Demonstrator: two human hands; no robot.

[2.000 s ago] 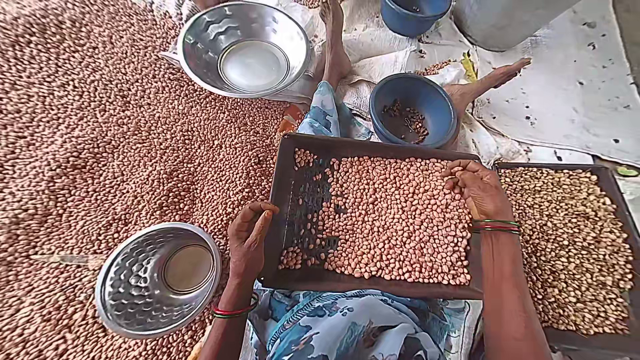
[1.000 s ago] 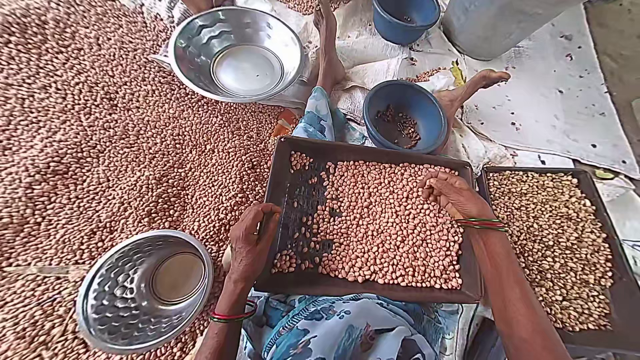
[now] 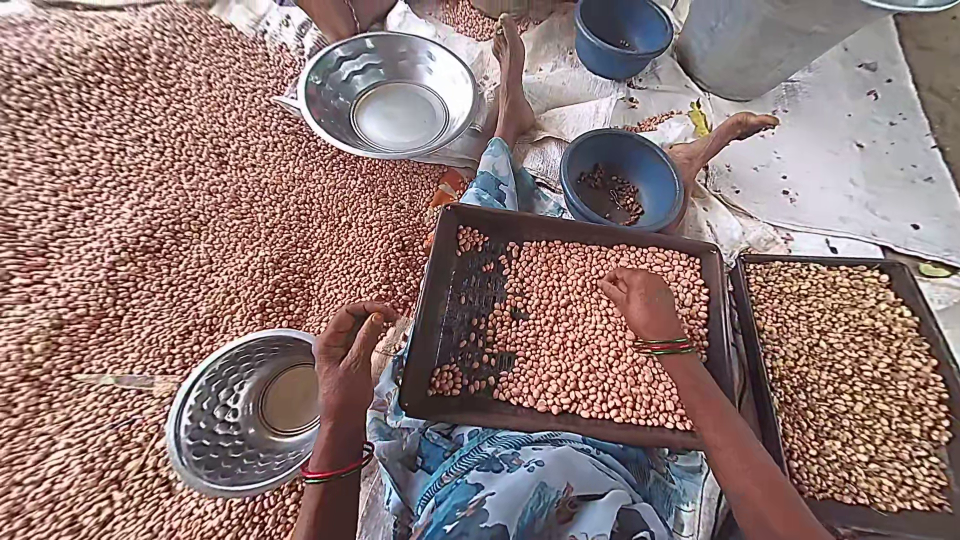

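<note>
A dark plastic tray (image 3: 555, 433) rests on my lap, its slotted floor showing at the left. Pinkish shelled peanuts (image 3: 577, 330) cover most of it. Over these peanuts is my right hand (image 3: 641, 300), thumb and fingertips pinched together; whether a nut is between them cannot be told. My left hand (image 3: 351, 352) is off the tray's left edge, above the peanut heap and beside a dimpled steel bowl (image 3: 240, 420). Its thumb and fingers are curled near each other, and no held thing can be made out.
A large peanut heap (image 3: 187, 195) fills the left side. Beyond it stands a steel basin (image 3: 401, 116). A blue bowl (image 3: 622, 176) with dark bits, another blue bowl (image 3: 622, 37) and a metal container (image 3: 757, 45) are farther off. A second tray (image 3: 761, 360) of yellowish-brown nuts lies right.
My left hand has left the tray's left edge, which it was touching, and moved left. My right hand has moved from the tray's right side inward over the peanuts.
</note>
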